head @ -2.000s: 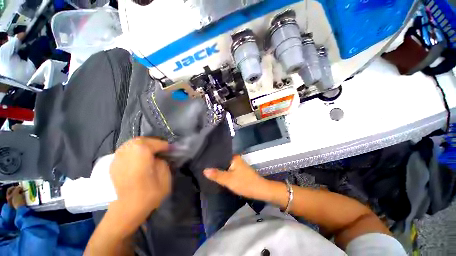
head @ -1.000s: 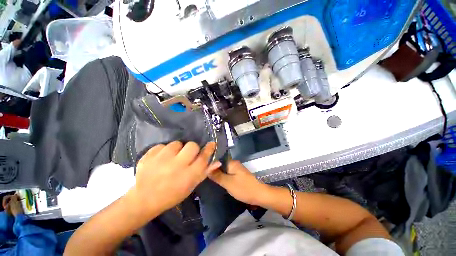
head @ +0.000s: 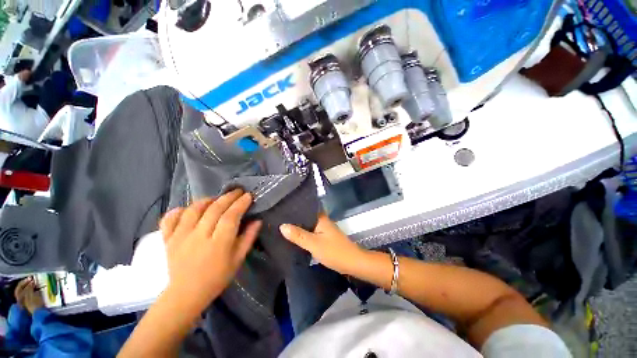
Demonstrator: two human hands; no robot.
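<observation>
A dark grey garment panel [head: 297,203] lies at the needle area [head: 299,162] of the white and blue overlock machine [head: 230,77] and hangs down towards my lap. A topstitched band [head: 269,190] with pale stitch lines is folded over on top of it. My left hand [head: 209,241] grips the band's folded edge with its fingertips. My right hand [head: 325,245] holds the panel's right edge, thumb on top, its fingers partly hidden under the cloth. A stack of grey panels [head: 119,168] lies left of the machine.
Thread tension dials [head: 384,66] stand above the bed plate [head: 363,192]. A clear plastic tub [head: 112,63] is back left. A brown object with black cord [head: 559,70] and a blue crate [head: 614,28] are at right. Dark cloth [head: 489,245] lies below the table edge. Another person's hands [head: 28,295] show lower left.
My left hand has moved left, away from my right hand, and the band's edge is now folded back, showing its stitch lines. My right hand stays at the panel's edge. The view has shifted slightly.
</observation>
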